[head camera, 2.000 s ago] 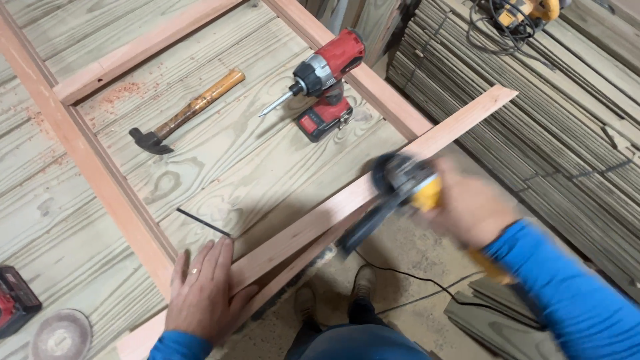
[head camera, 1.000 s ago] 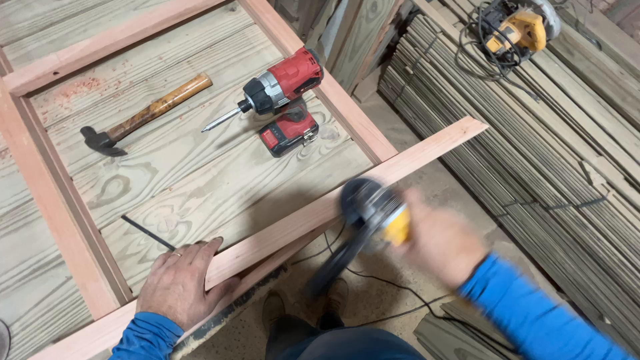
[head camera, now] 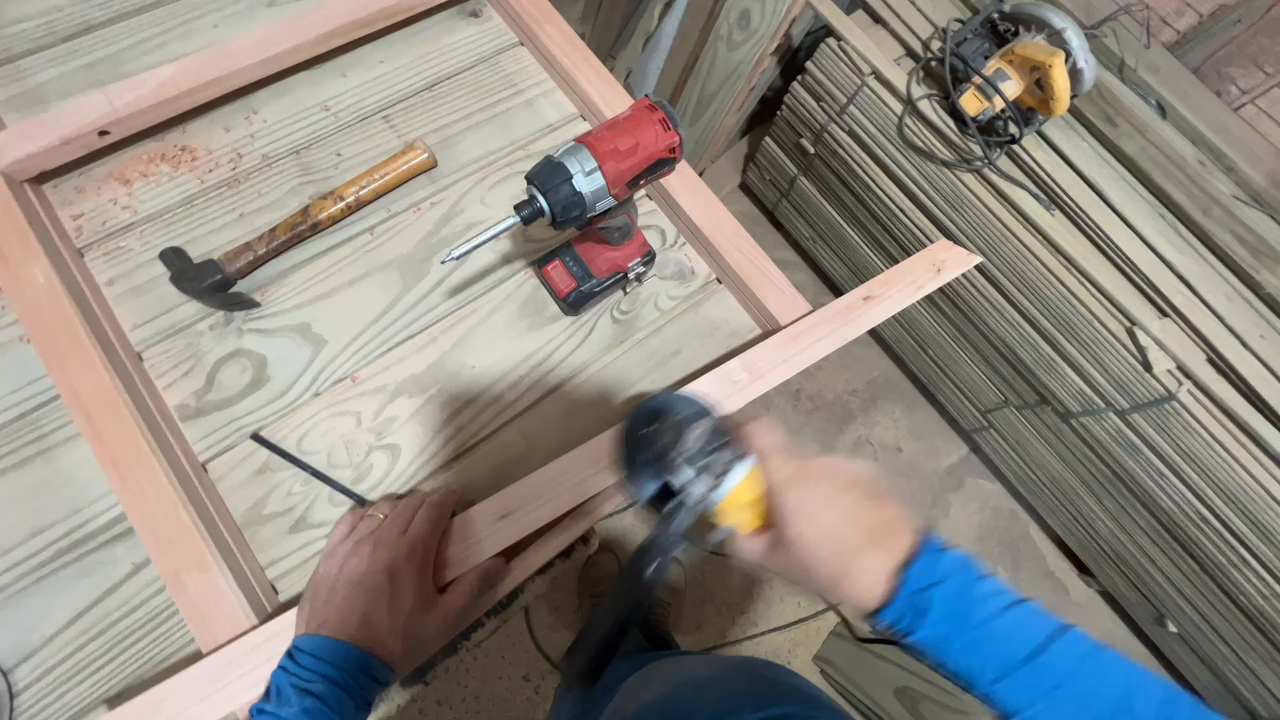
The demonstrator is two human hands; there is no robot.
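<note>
My left hand [head camera: 385,575] grips a reddish wood strip [head camera: 800,345] near its lower left part, fingers over the top and thumb on the near side. A yellow and black angle grinder [head camera: 690,460], blurred by motion, is held in my right hand [head camera: 830,515], its round head over the middle of the strip. The strip lies slantwise across the near end of a reddish wood frame [head camera: 120,400]. Whether the disc touches the wood cannot be told. A dark thin rod [head camera: 308,468] lies just beyond my left fingers.
On the boards inside the frame lie a claw hammer [head camera: 320,215] and a red cordless impact driver [head camera: 610,165]. To the right, a corded circular saw [head camera: 1020,85] rests on stacked grooved boards [head camera: 1000,330]. A cord [head camera: 770,630] runs over the floor below.
Both hands keep their hold on the strip and the grinder. The grinder has moved along the strip towards my left hand since the first frame. The view has shifted somewhat.
</note>
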